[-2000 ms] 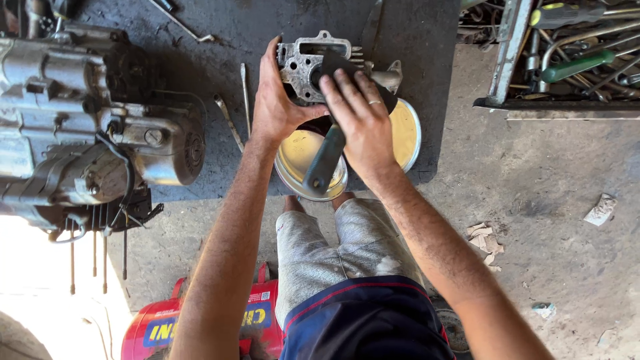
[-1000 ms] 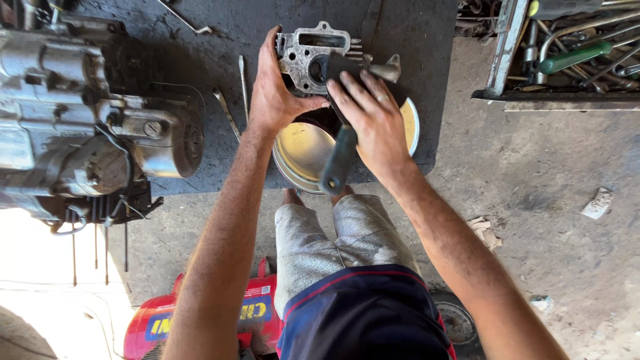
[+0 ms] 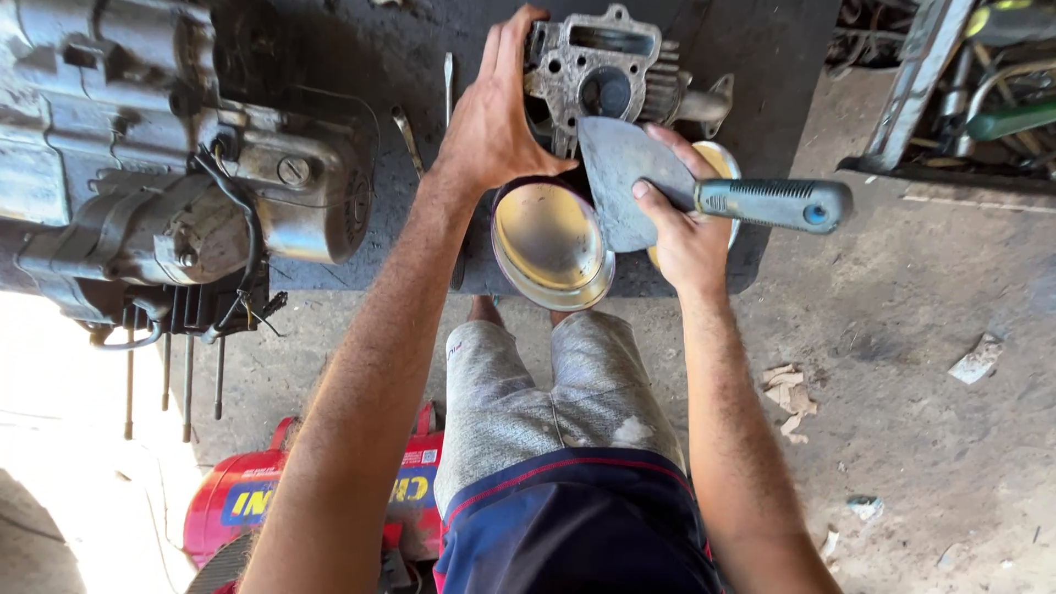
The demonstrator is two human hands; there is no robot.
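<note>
With thumb and fingers spread around its left side, my left hand [image 3: 495,115] grips a metal engine cylinder head [image 3: 615,78], whose flat face with holes is turned up toward me. A curved metal pipe stub [image 3: 705,103] sticks out on its right. My right hand [image 3: 685,214] holds a putty knife [image 3: 631,186] by the blade near its handle, the thumb on top; the dark handle points right. The blade's far edge lies close to the head's lower edge; contact cannot be told. Beneath the blade stands a round tin [image 3: 553,239], with another round tin [image 3: 726,161] partly hidden behind my right hand.
A large engine block [image 3: 165,157] takes up the left of the dark workbench [image 3: 412,272]. A screwdriver [image 3: 448,87] and a wrench [image 3: 407,140] lie left of my left hand. An open drawer [image 3: 916,91] of tools is at upper right. A red tank [image 3: 239,495] stands on the floor.
The putty knife has come off the cylinder head's face and turned, its handle swinging from pointing down toward me to pointing right. My left hand keeps its hold on the head.
</note>
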